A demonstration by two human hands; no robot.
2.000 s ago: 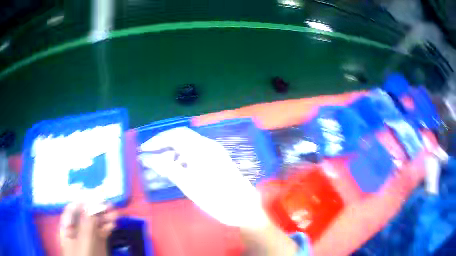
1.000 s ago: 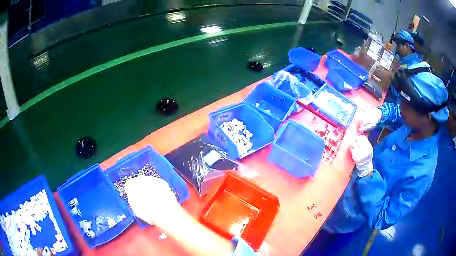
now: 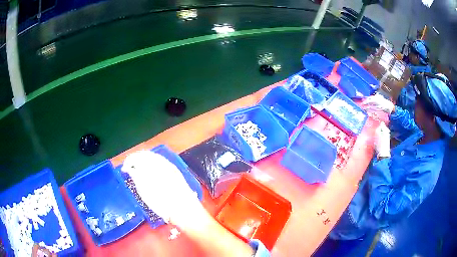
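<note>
My right hand (image 3: 158,185), in a white glove, reaches over a blue bin of small metal parts (image 3: 131,189). The glove is overexposed and hides most of the bin; what its fingers hold cannot be told. My left hand (image 3: 42,251) is bare and shows only as fingertips at the bottom left edge, by a blue tray of white plastic housings (image 3: 60,213). Between them stands a blue bin (image 3: 116,201) with a few white pieces and clear plastic.
A red bin (image 3: 278,203) and a dark plastic bag (image 3: 203,155) lie right of my glove. Further right stand a blue bin of white pieces (image 3: 230,135), other blue bins and scattered small parts on the red table (image 3: 310,213). A neighbouring worker (image 3: 408,175) sits at the right.
The view has steadied and swung right since the first frame. My glove has moved from the left bins to the metal-parts bin, then toward its back left rim. My left hand has dropped mostly out of view.
</note>
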